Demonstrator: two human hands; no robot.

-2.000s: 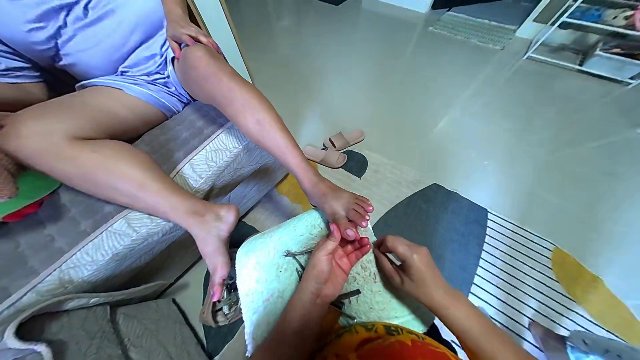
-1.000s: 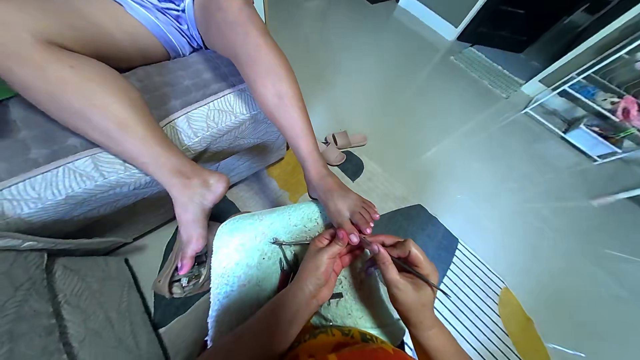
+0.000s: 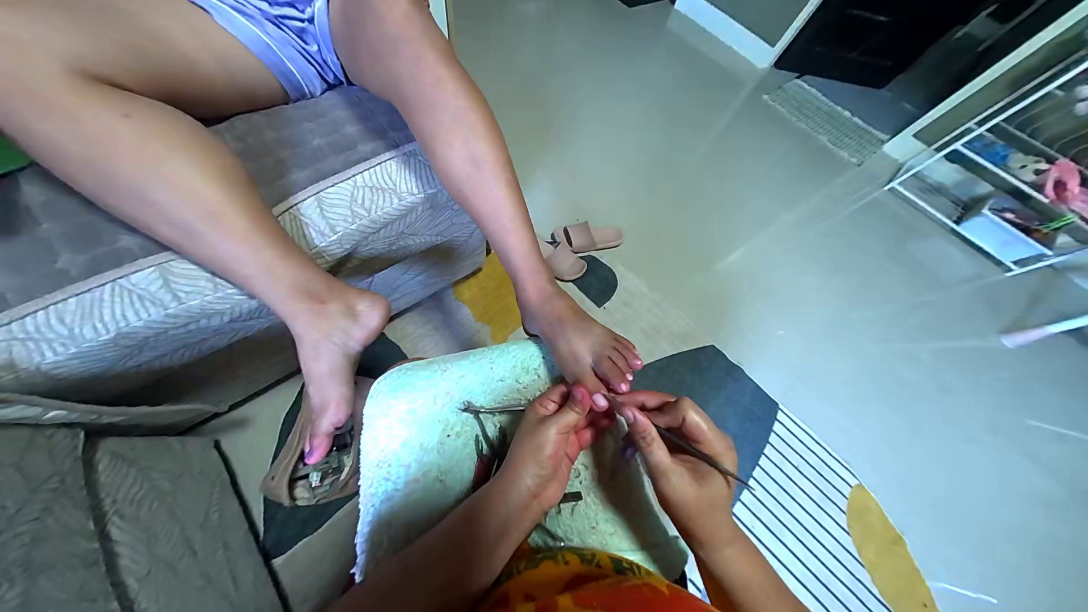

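Note:
Another person's foot, with pink-painted toenails, rests at the far edge of a pale towel. My left hand holds the big toe from the left, thumb and fingers around it. In my right hand is a thin dark metal nail tool, its tip at the big toenail and its other end pointing to lower right. A metal nipper-like tool and several darker tools lie on the towel beside my left hand, which partly hides them.
The person's other foot rests on an open bag holding small items, left of the towel. A mattress is behind it, grey cushions at lower left. Beige slippers lie on the floor; a white rack stands at right.
Two seconds ago no long tool showed plainly in my right hand; a second ago it was there, at the toe. My left hand has stayed at the big toe. The view has shifted.

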